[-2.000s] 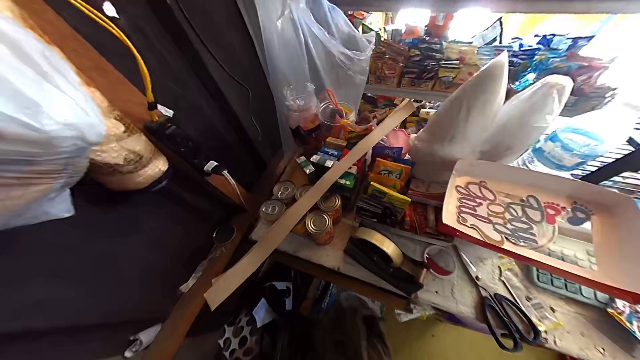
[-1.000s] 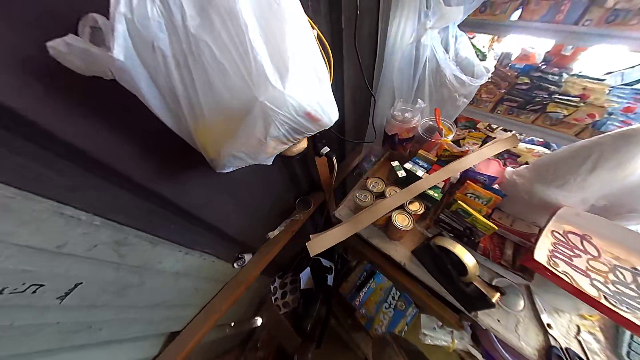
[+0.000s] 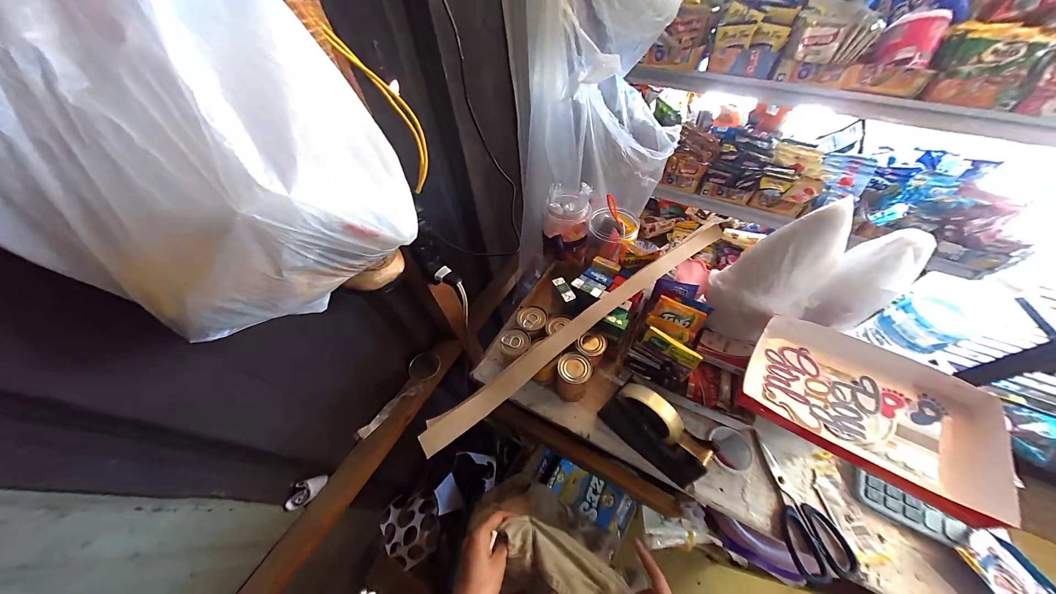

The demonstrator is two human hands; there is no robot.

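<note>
Low in the view, my left hand (image 3: 485, 554) pinches the edge of a crumpled tan cloth or bag (image 3: 551, 551); which of the two it is, I cannot tell. On the other side of that tan item is my right hand (image 3: 652, 568), of which only a finger or so shows at the bottom edge; its grip is hidden. Above the hands, a long cardboard strip (image 3: 569, 334) lies slantwise over several small cans (image 3: 573, 371) on the counter. A black tape dispenser with a roll of tape (image 3: 652, 412) stands to the right of the cans.
Scissors (image 3: 804, 520), a calculator (image 3: 907, 505) and a red-edged cardboard box lid (image 3: 982, 445) with lettering lie at right. A full white plastic bag (image 3: 198, 173) hangs at upper left. Shelves (image 3: 850, 99) of packets stand behind. A wooden beam (image 3: 355, 487) runs below left.
My hands and the tan item have come into view at the bottom. The view has shifted, bringing the scissors and box lid more fully into sight than one second ago.
</note>
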